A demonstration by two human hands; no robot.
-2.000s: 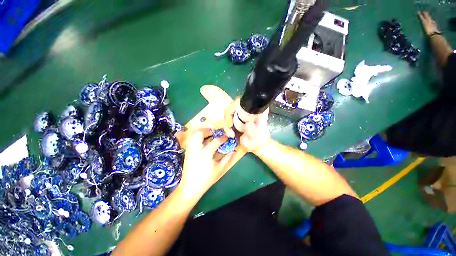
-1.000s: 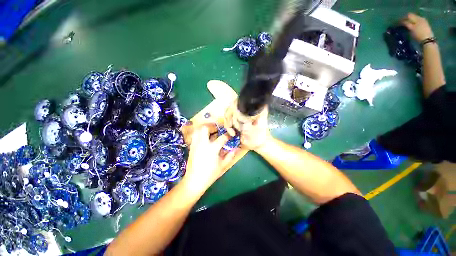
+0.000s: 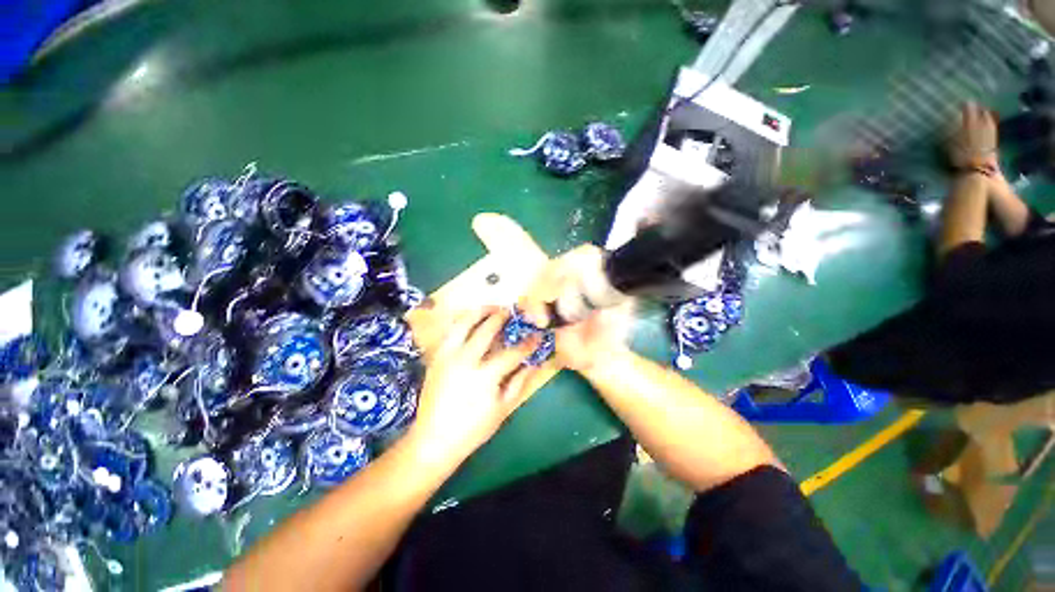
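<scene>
A small round assembly (image 3: 528, 338) with a blue face lies on the tan work pad (image 3: 472, 291). My left hand (image 3: 469, 368) holds it with the fingers around its edge. My right hand (image 3: 584, 312) is closed around the pale nose end of the black electric screwdriver (image 3: 677, 241), just right of the assembly. The screwdriver is tilted and points away to the right; it is blurred. Its bit tip is hidden by my fingers, and I cannot tell if it touches the assembly.
A large pile of assemblies (image 3: 289, 359) is at left, a denser blue heap (image 3: 81, 463) at far left. The screw feeder (image 3: 729, 121) stands behind the screwdriver. Two assemblies (image 3: 563, 153) lie left of it, others (image 3: 703, 322) in front. White scrap (image 3: 816, 237) and another person's hands (image 3: 972, 139) are at right.
The screwdriver has swung from near upright to a strong tilt toward the right. My hands stay at the assembly. The other person's hands have shifted, with a blur beside them. The view has moved slightly.
</scene>
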